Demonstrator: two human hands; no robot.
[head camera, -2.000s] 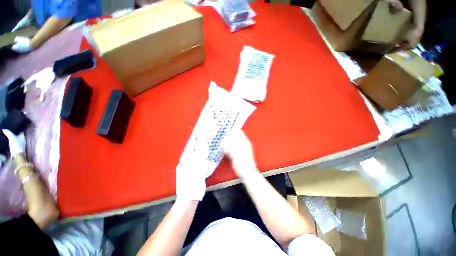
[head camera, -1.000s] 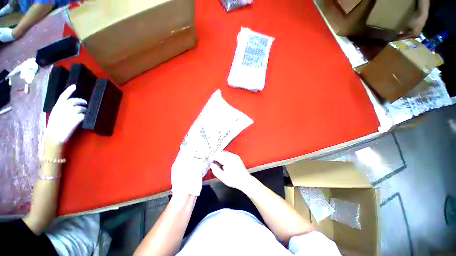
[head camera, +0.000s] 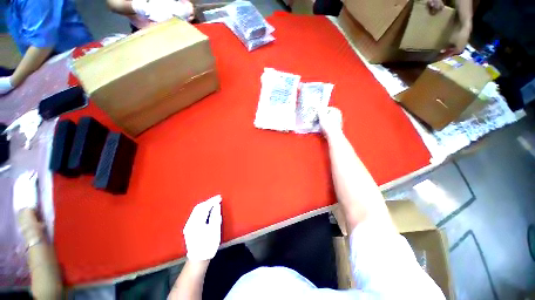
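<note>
Two bagged units lie side by side on the red table (head camera: 176, 170). The left bagged unit (head camera: 277, 99) is whitish with a dark dotted look. My right hand (head camera: 331, 119) is on the right bagged unit (head camera: 312, 104), its fingers at the bag's right edge; the fingertips are partly hidden. My left hand (head camera: 203, 228), in a white glove, is near the table's front edge, holding nothing, fingers bent and slightly apart. Three black units (head camera: 116, 163) stand in a row on the left of the table.
A closed carton (head camera: 152, 76) stands at the far left. Bagged units (head camera: 249, 24) lie at the far edge. Open-flapped cartons (head camera: 375, 35) and a small carton (head camera: 443, 94) are at the right. A supply carton (head camera: 431, 252) is beside my lap. A neighbour's gloved hand (head camera: 25, 190) is at left.
My right hand has moved forward and right with the bagged unit, which now lies beside the other. My left hand has let go. The neighbour's hand has left the black units.
</note>
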